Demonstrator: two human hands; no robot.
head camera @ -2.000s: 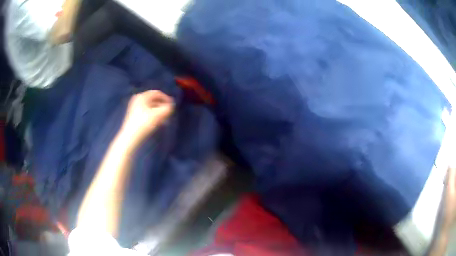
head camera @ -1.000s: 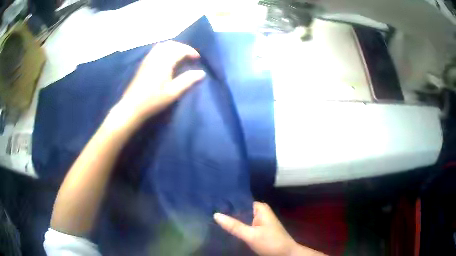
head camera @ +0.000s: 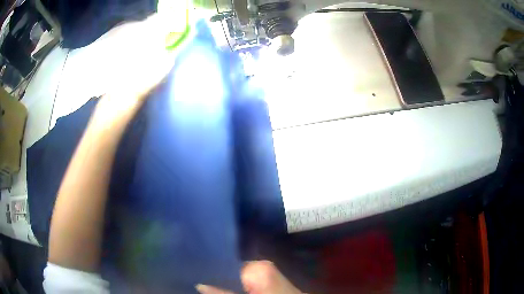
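A navy fabric panel (head camera: 189,172) runs from the needle area down past the table's front edge, blurred and partly bleached by glare. My left hand (head camera: 150,64) is at the panel's upper left, beside the needle area; glare washes out its fingers, so its hold cannot be told. My right hand (head camera: 265,278) is at the bottom edge, partly cut off, with the cloth's lower end between thumb and fingers. The presser foot and needle area (head camera: 244,43) is in bright glare at the panel's top. A green plate (head camera: 179,28) hangs left of it.
A dark phone (head camera: 407,60) lies on the machine bed (head camera: 339,69), right of the needle. The white table edge (head camera: 390,166) curves across the right. A yellow-tan machine body (head camera: 10,135) stands at the far left. Something red (head camera: 359,258) shows below the table.
The view has shifted, bringing the needle area into sight. The cloth's upper end and my left hand are now up by the needle. My right hand is lower in view, still at the cloth's lower end.
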